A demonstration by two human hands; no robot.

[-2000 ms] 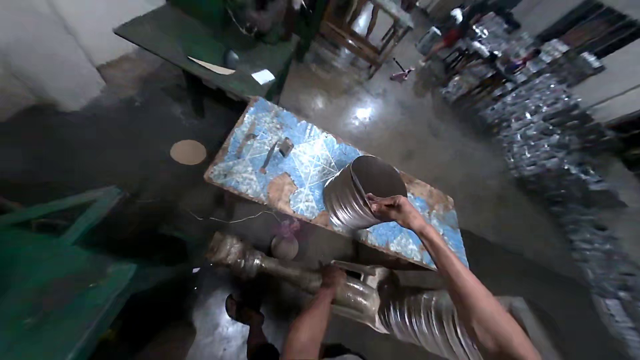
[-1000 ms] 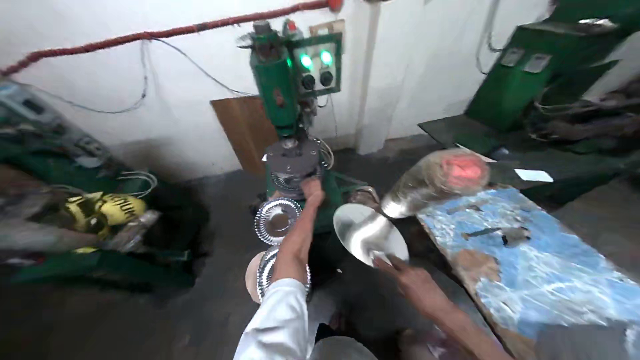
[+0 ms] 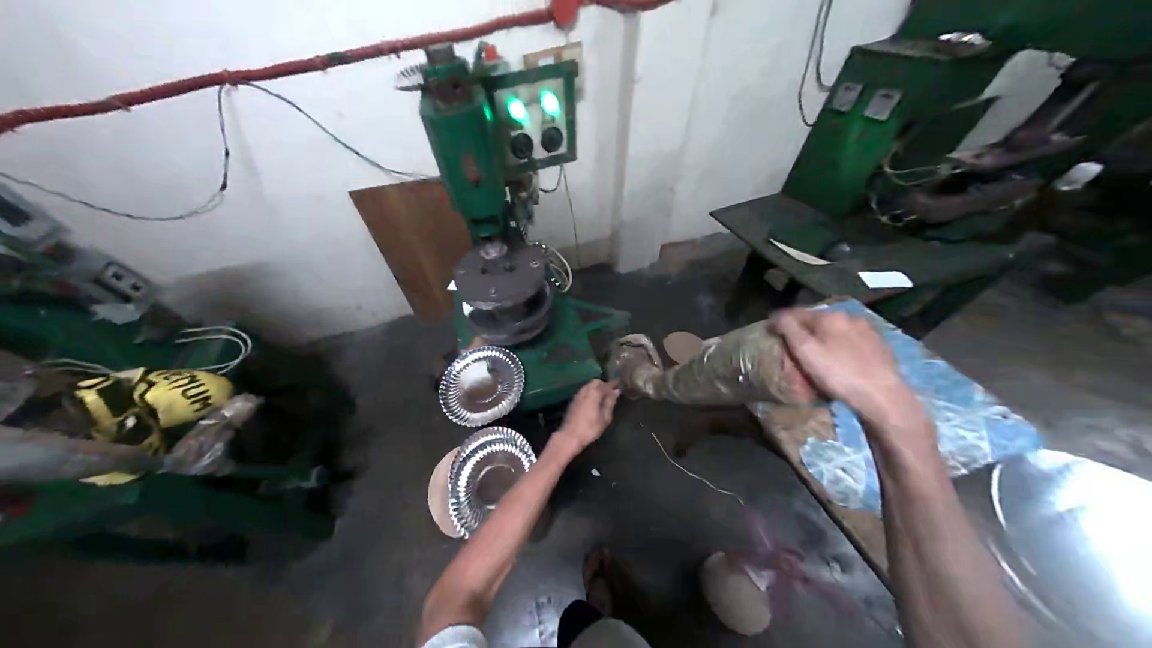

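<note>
My right hand (image 3: pixel 832 355) rests on the reddish top end of a plastic-wrapped cylindrical bundle (image 3: pixel 733 364), which leans beside the blue-topped table. Near the bundle's lower end is my left hand (image 3: pixel 589 412), its fingers drawn together; whether they hold anything is unclear. A fluted silver plate (image 3: pixel 481 385) lies by the base of the green press (image 3: pixel 472 153), and more fluted plates (image 3: pixel 492 477) lie below it, over a tan disc. Dark round tooling (image 3: pixel 504 292) sits under the press head. At the lower right is a large shiny metal surface (image 3: pixel 1080 531), partly cut off.
The blue-covered table (image 3: pixel 954 405) stands at my right. A control box (image 3: pixel 537 117) with green lights is on the press. Another green machine (image 3: pixel 864 108) and a dark bench (image 3: pixel 909 256) stand behind right. A yellow object (image 3: pixel 184 391) lies on equipment at left; a string (image 3: pixel 693 472) trails over the floor.
My right hand has gone from the shiny round sheet to the wrapped bundle's top. My left hand has left the press tooling and is now lower, by the bundle's bottom end.
</note>
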